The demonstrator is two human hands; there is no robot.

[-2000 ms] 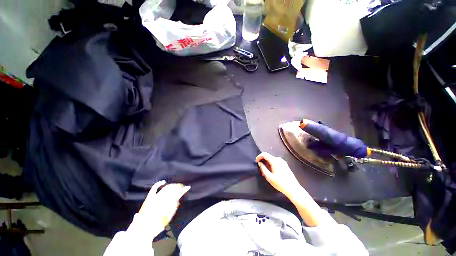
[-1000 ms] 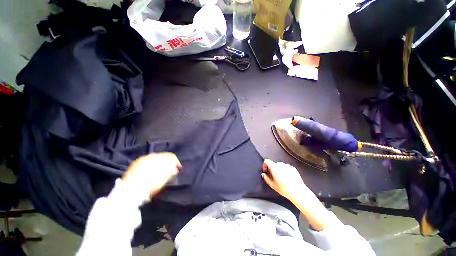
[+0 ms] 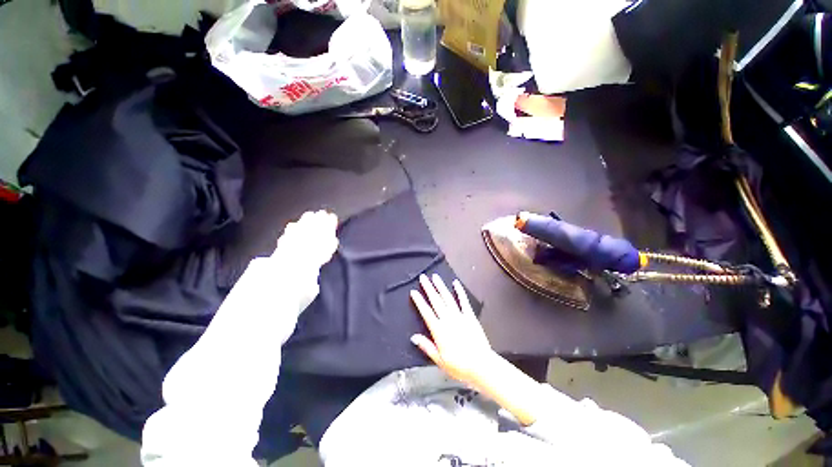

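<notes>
A navy-black garment panel (image 3: pixel 379 306) lies on the dark pressing table cover (image 3: pixel 538 173), with raised creases or seams across it. My right hand (image 3: pixel 447 333) rests on the panel's right part, palm down with fingers spread, holding nothing. My left hand (image 3: pixel 308 239) is at the panel's upper left edge with fingers bent; whether it pinches the cloth cannot be told. The steam iron (image 3: pixel 556 260) sits to the right of the panel, touched by neither hand.
A pile of dark garment panels (image 3: pixel 119 219) drapes over the left side. At the back are a plastic bag (image 3: pixel 301 77), scissors (image 3: pixel 415 114), a phone (image 3: pixel 465 98), a bottle (image 3: pixel 419 41) and paper scraps (image 3: pixel 538 117). A hose support (image 3: pixel 727 91) stands at the right.
My left hand has moved up and away from me to the panel's upper left. My right hand has left the right edge and lies spread on the cloth. The panel lies flatter.
</notes>
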